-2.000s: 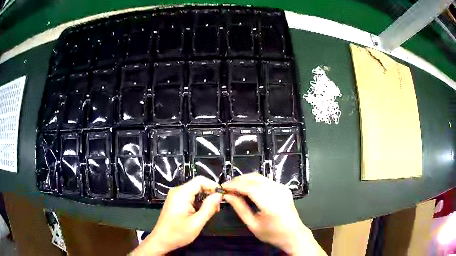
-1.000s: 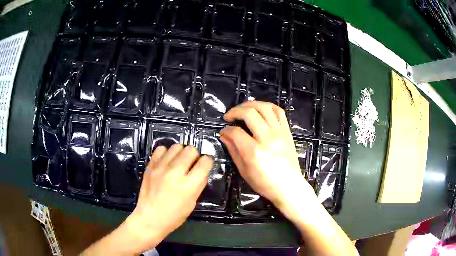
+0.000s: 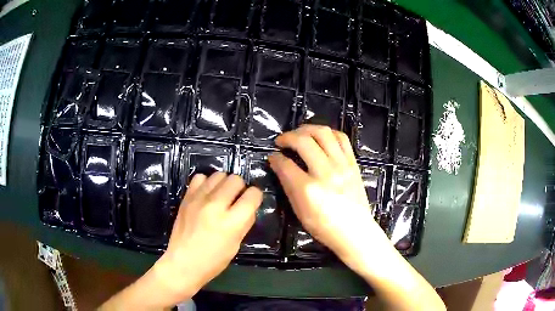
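Observation:
A large glossy black blister tray (image 3: 161, 100) with rows of rectangular pockets lies on the dark green bench. My left hand (image 3: 210, 222) rests over a front-row pocket near the middle, fingers bent down onto the tray. My right hand (image 3: 319, 182) is just to its right, thumb and index finger close together over the tray near the line between the front and middle rows. Whether either hand holds a small part is hidden by the fingers. A loose heap of small white pieces (image 3: 448, 143) lies right of the tray.
A tan cardboard sheet (image 3: 496, 176) lies at the right beyond the heap. A white sheet with small dark marks (image 3: 9, 97) is at the left edge. A pale rail (image 3: 465, 51) and a white post (image 3: 532, 82) stand at upper right. White lattice scrap (image 3: 56, 273) shows below the bench edge.
Two seconds ago both hands met at the tray's front edge around a tiny dark part. They have since moved forward over the tray and apart. The view has shifted; little differs from one second ago.

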